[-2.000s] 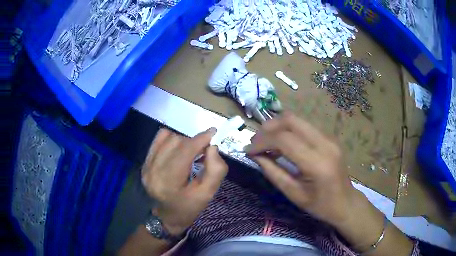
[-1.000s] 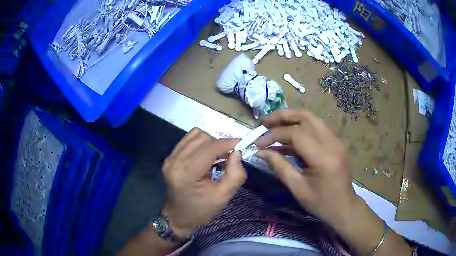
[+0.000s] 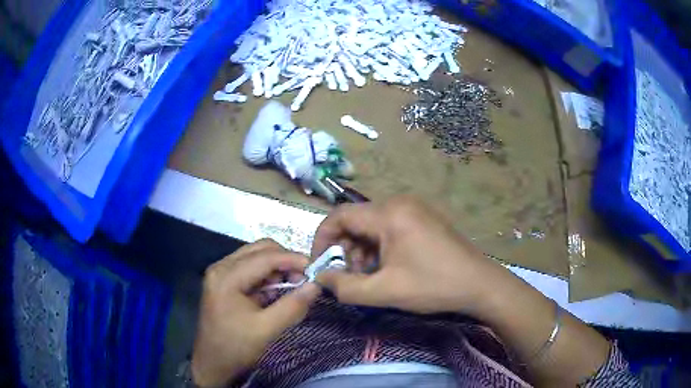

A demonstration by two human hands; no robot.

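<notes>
A small white plastic piece [image 3: 326, 261] with a rounded end and a dark spot is held between my hands, just off the board's front edge. My left hand [image 3: 254, 303] pinches its lower left end. My right hand [image 3: 394, 254] has its fingertips on the other end. A thin white part also shows at my left fingers. Whether the pieces are joined is hidden by the fingers. A cloth-padded tool [image 3: 292, 148] with a white wrapped head, dark cord and a green patch lies beyond my hands; its handle runs behind my right hand.
White plastic pieces [image 3: 345, 45] lie heaped at the far side. One loose white piece [image 3: 359, 126] lies nearer. Small metal fittings [image 3: 458, 117] are heaped on the cardboard [image 3: 492, 193]. Blue bins stand left [image 3: 136, 144], far [image 3: 523, 42] and right [image 3: 620, 189]. Blue trays [image 3: 114, 326] are stacked low left.
The view has shifted, so bench items appear further left. Both hands are now closer together around the white piece, nearer the lap. The piece shows its rounded end.
</notes>
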